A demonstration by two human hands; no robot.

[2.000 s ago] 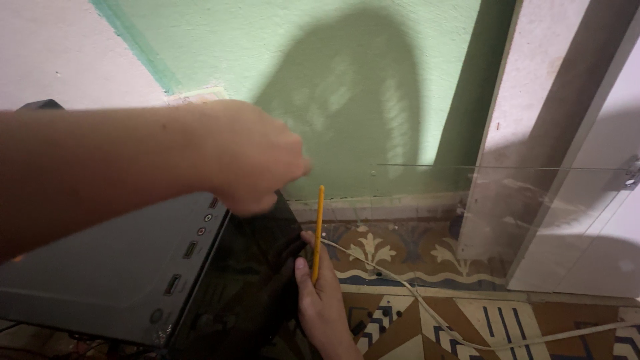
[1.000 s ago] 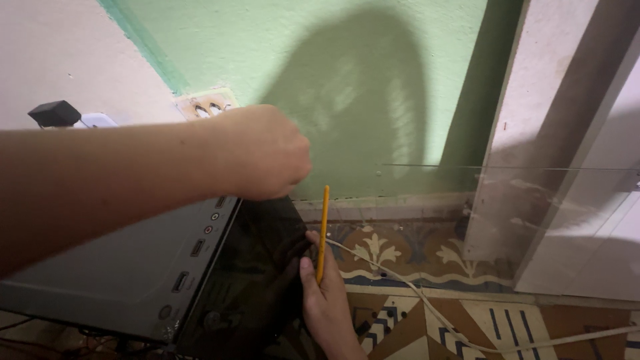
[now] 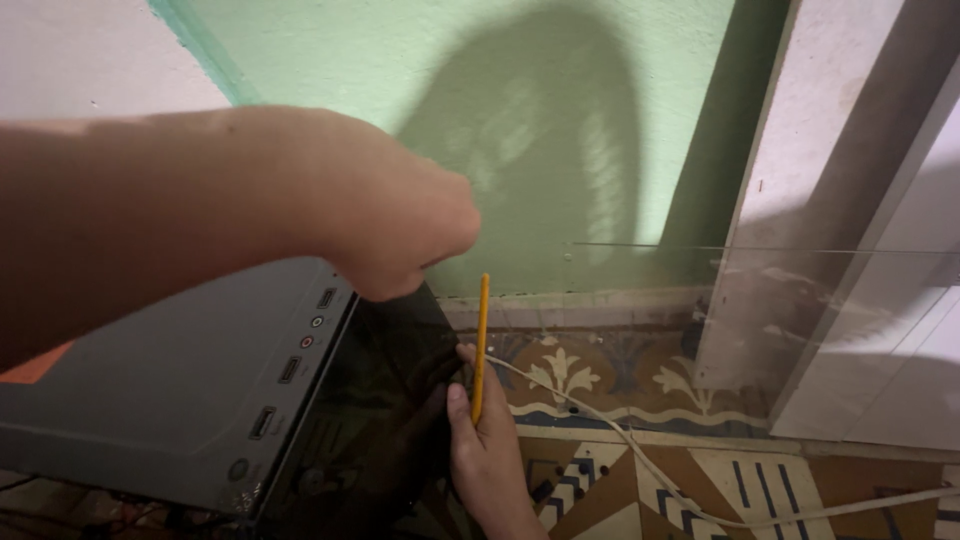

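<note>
My left hand [image 3: 412, 232] reaches in from the left over the top of a computer case [image 3: 187, 375], its fingers curled. The fingertips are mostly hidden, and whether they hold anything cannot be seen. The dark glossy side [image 3: 360, 397] of the case faces right. At its right edge is my right hand [image 3: 487, 442], fingertips against that edge, with a thin yellow stick [image 3: 481, 352] held nearly upright between thumb and fingers. USB ports [image 3: 289, 369] and round audio jacks [image 3: 316, 322] line the case's top edge.
A clear sheet [image 3: 637, 322] spans the right side, before a green wall [image 3: 555, 150] and white boards [image 3: 810, 135]. A pale cable [image 3: 652, 465] crosses the patterned tiles, where several small dark bits [image 3: 580, 493] lie. An orange patch [image 3: 34, 365] shows on the case top.
My left hand has shifted slightly, and its forearm now hides the wall socket that showed one second ago. My right hand stays at the dark panel's edge with the yellow stick.
</note>
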